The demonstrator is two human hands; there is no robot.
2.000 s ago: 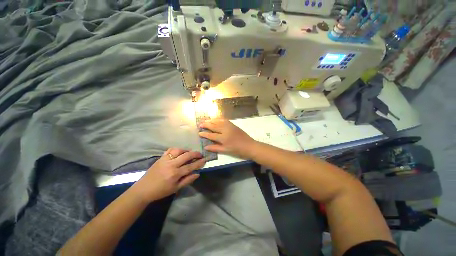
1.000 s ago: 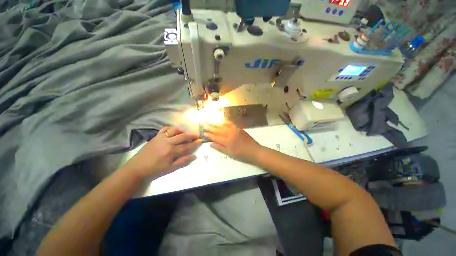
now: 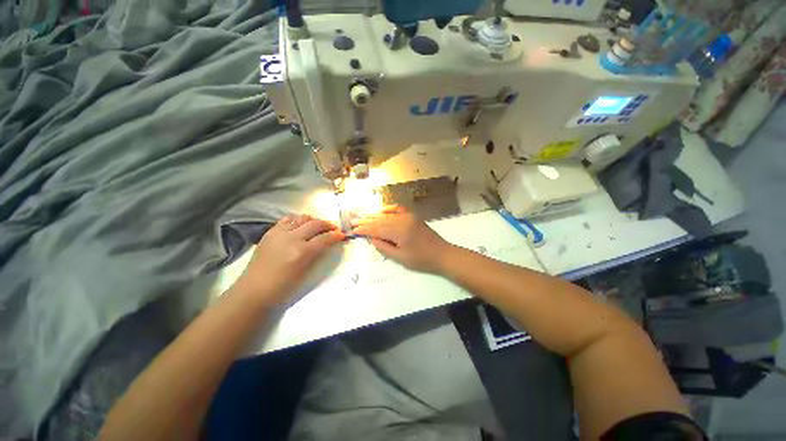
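Observation:
A very large grey curtain panel lies heaped left of the cream-white sewing machine. A short end of its folded edge band lies just in front of the needle, under the bright lamp glow. My left hand presses on the panel's edge, fingertips at the band's left side. My right hand lies flat with fingertips at the band's right side. The fingertips of both hands nearly meet. The glare hides the exact stitching spot.
Blue-handled thread snips lie right of my right hand. A dark grey scrap cloth sits on the table's right end. A cream box stands before the machine. A water bottle is far right. Grey cloth covers the lap.
The edge band in front of the needle has shortened as it moved toward the needle. Both hands moved with it, closer to the needle. More white table shows in front. The camera view shifted slightly.

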